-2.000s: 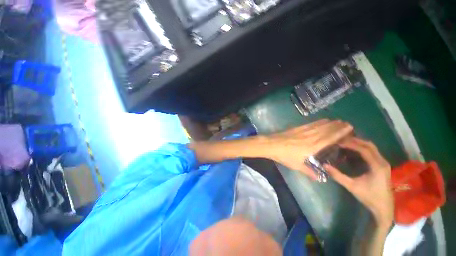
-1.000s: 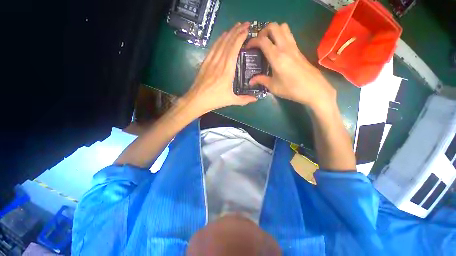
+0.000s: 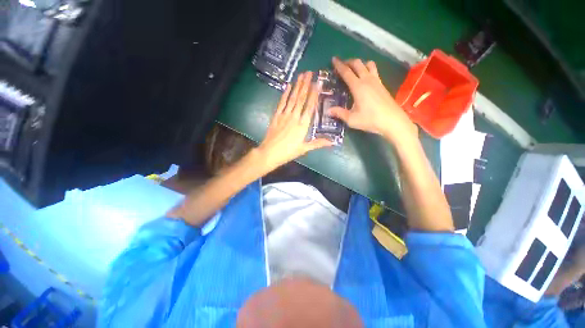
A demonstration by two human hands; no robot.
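Note:
An opened phone assembly lies on the green bench mat in front of me. Its battery and speckled board show between my hands. My left hand lies along its left side, fingers straight, thumb at the near end. My right hand is on its right side, with the thumb on the battery area and fingertips near the board end. Whether any small part is under my right fingers is hidden. A second phone assembly lies further off to the left.
A red bin with a thin pale strip inside stands right. White sheets with black rectangles lie beside it. A white box is far right, a person's hand near it. A large black tray fills the left. A pale rail crosses behind.
Since two seconds ago, the phone assembly has come down onto the mat from my raised hands. In the last second my right fingers have spread and straightened. The view has swung.

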